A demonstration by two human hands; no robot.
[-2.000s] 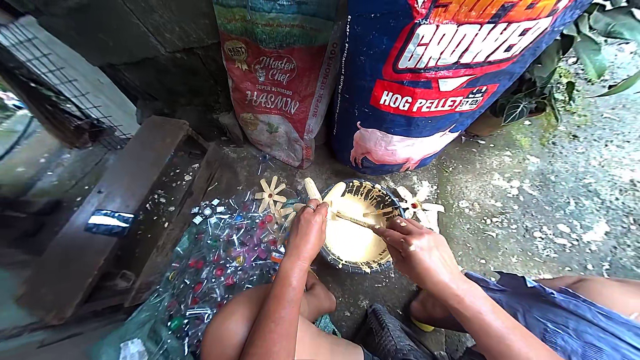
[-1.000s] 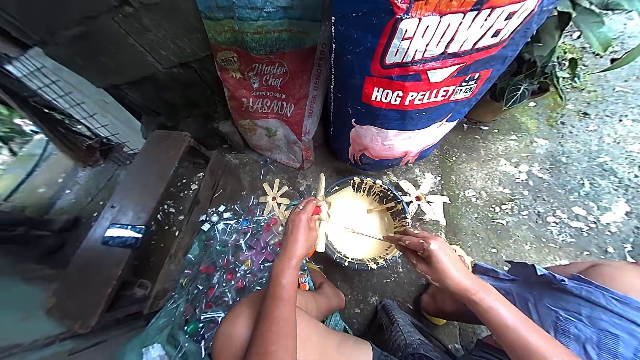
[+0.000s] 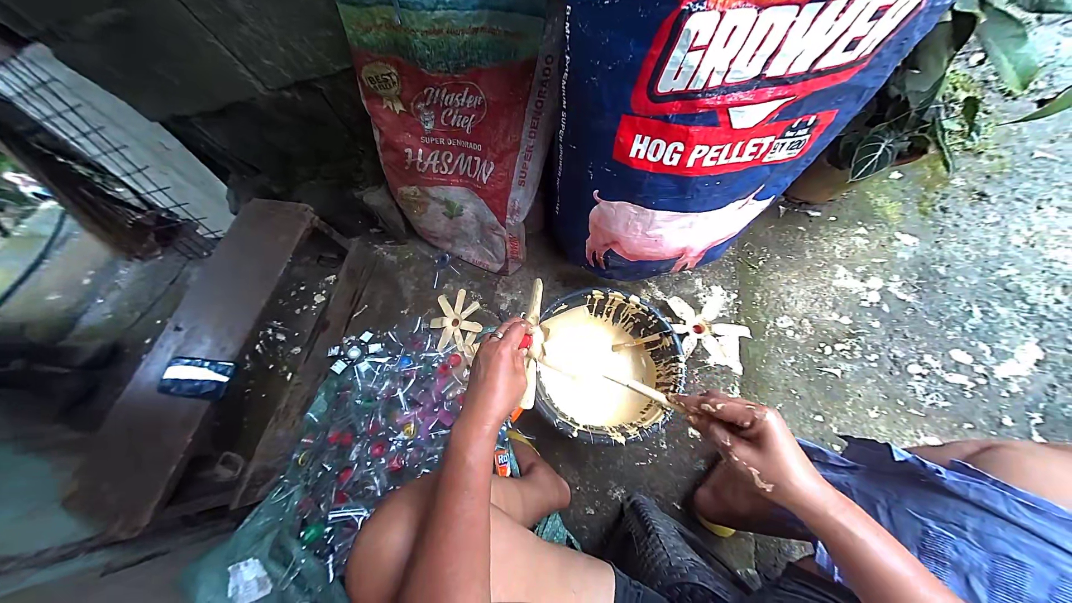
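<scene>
My left hand (image 3: pixel 500 368) holds a flower-shaped plastic bottle piece (image 3: pixel 534 311) with a red cap, its petals coated cream, at the left rim of a dark bucket. My right hand (image 3: pixel 745 435) grips a thin stick (image 3: pixel 641 388), whose far end reaches over the bucket toward that piece. Thick cream-coloured liquid (image 3: pixel 586 335) fills part of the bucket (image 3: pixel 670 368), and drips coat its inner wall. Another stick (image 3: pixel 638 342) rests in the liquid. One coated flower piece (image 3: pixel 455 322) lies left of the bucket, another (image 3: pixel 702 328) right of it. Cream smears mark my right hand.
A green mesh sack (image 3: pixel 251 536) with many uncoated bottle pieces (image 3: pixel 394 419) lies at left. Behind the bucket stand a red rice sack (image 3: pixel 452 159) and a blue hog-feed sack (image 3: pixel 670 226). A phone-like object (image 3: pixel 197 378) rests on a wooden bench (image 3: pixel 226 301). A potted plant (image 3: pixel 888 134) stands at right.
Two seconds ago the held flower piece was over the bucket, close to my right hand; it is now at the left rim, turned more edge-on. My right hand has moved away to the right and down.
</scene>
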